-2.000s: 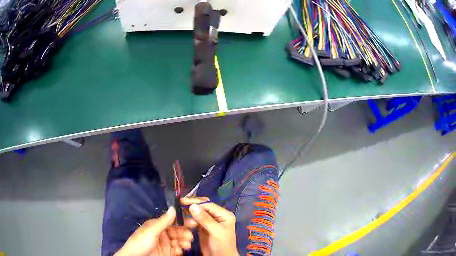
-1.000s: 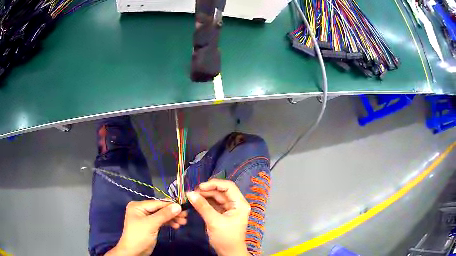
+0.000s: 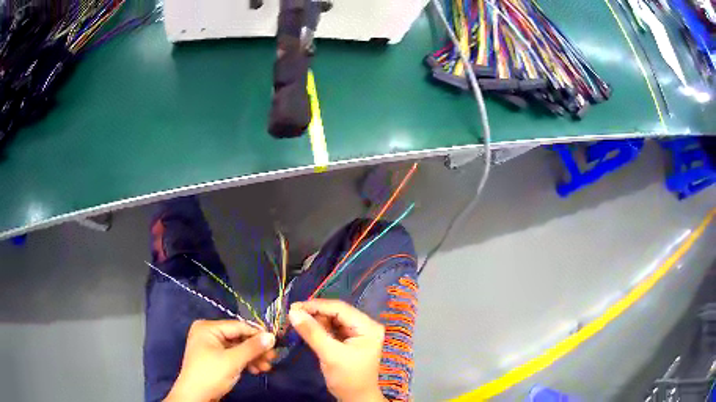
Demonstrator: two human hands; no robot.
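A wire harness (image 3: 283, 271) is held over the lap, its wires fanning away from me. My left hand (image 3: 228, 353) pinches its base; a white-and-dark twisted pair (image 3: 196, 294) and a yellowish twisted pair (image 3: 228, 288) point up-left beside it. My right hand (image 3: 337, 338) pinches at the base of a red wire (image 3: 377, 217) and a green wire (image 3: 377, 237), which point up-right, apart from the rest. The connector end is mostly hidden between the fingers.
The white twisting machine (image 3: 228, 20) has its black chuck (image 3: 290, 98) projecting toward me. A tangled harness pile (image 3: 35, 71) lies left, a fanned pile (image 3: 518, 63) right. A grey cable (image 3: 483, 126) hangs over the table edge (image 3: 188, 190). Blue stools (image 3: 597, 161) stand beyond.
The red and green wires have swung out to the right, away from the central bundle. The bundle now looks shorter and more bent. Both hands stay close together at the base.
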